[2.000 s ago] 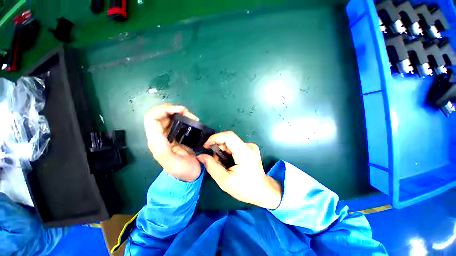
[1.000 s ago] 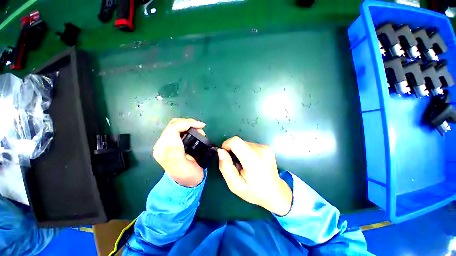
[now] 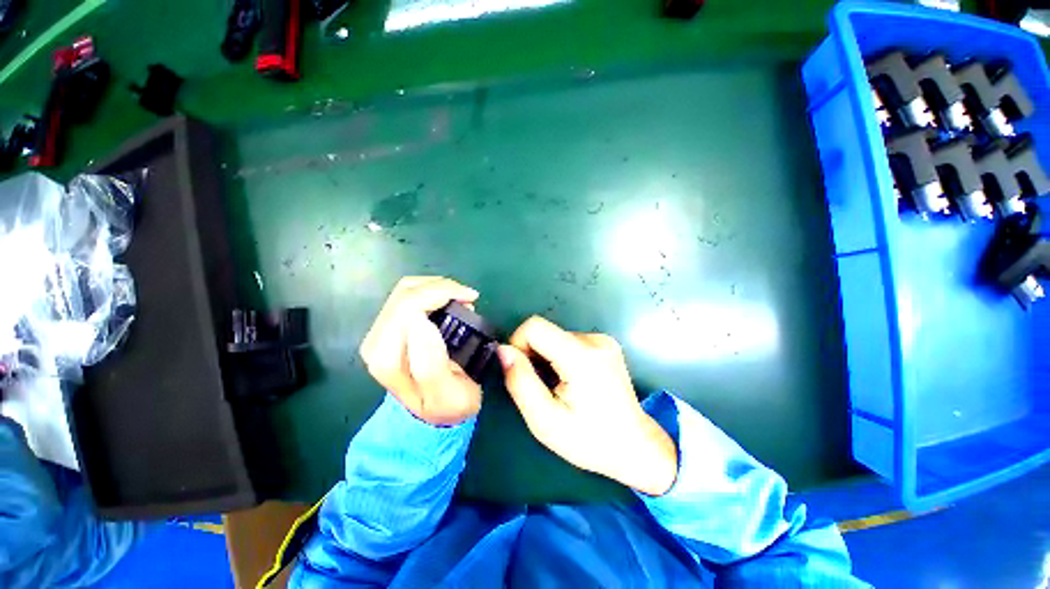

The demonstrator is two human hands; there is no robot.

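My left hand (image 3: 424,347) is closed around a black plastic bracket (image 3: 466,336) above the green mat, low in the middle of the view. My right hand (image 3: 581,397) is just right of it, thumb and index finger at the bracket's right end. A small dark thing (image 3: 543,369) shows inside the curled fingers of my right hand; most of it is hidden and I cannot tell what it is.
A black tray (image 3: 161,380) with a clear plastic bag (image 3: 75,270) is at left. Loose black parts (image 3: 267,351) lie beside it. A blue bin (image 3: 872,276) with rows of brackets (image 3: 950,173) is at right. Red-and-black units (image 3: 279,40) lie along the back. A neighbour's blue sleeve shows lower left.
Since two seconds ago, the bracket has turned in my left hand and more of it is covered. My right hand has moved slightly right. The dark thing in it shows less. The camera view has shifted slightly.
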